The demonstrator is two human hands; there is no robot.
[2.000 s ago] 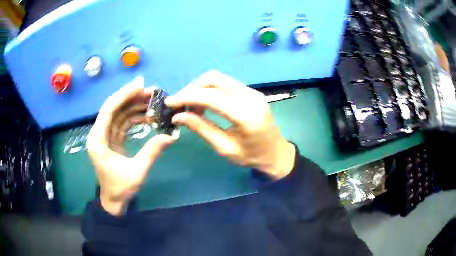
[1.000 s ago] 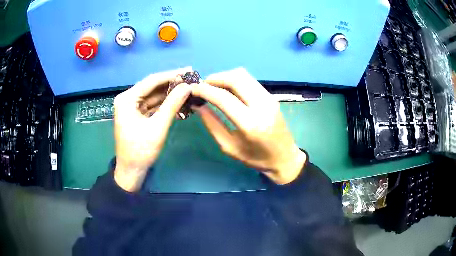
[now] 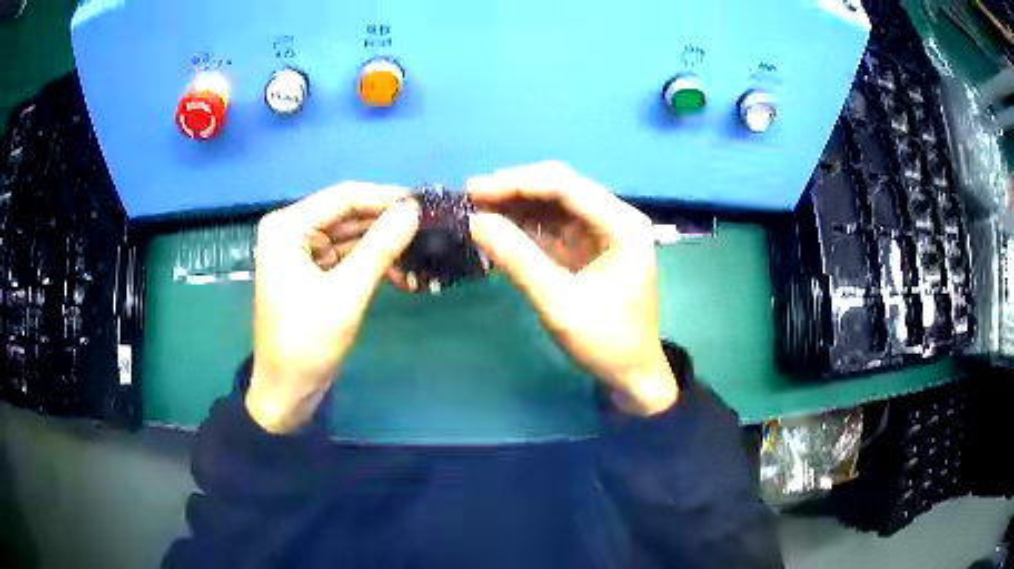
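A small dark assembly (image 3: 445,242) with a round black centre and pale bits at its lower edge is held above the green mat, in front of the blue panel. My left hand (image 3: 322,295) grips its left side between thumb and fingers. My right hand (image 3: 578,278) grips its right side the same way. The fingertips hide both side edges of the piece, and its fine detail is blurred.
The blue panel (image 3: 534,111) carries a red emergency stop (image 3: 201,115), orange button (image 3: 380,85) and green button (image 3: 685,96). Stacked black trays stand right (image 3: 878,245) and left (image 3: 67,267). A clear strip tray (image 3: 214,253) lies at left. Clear bags (image 3: 806,453) sit below the bench.
The assembly was edge-on and partly covered by the fingers; now its dark round face shows. My right hand has moved a little right, and both hands now hold opposite sides.
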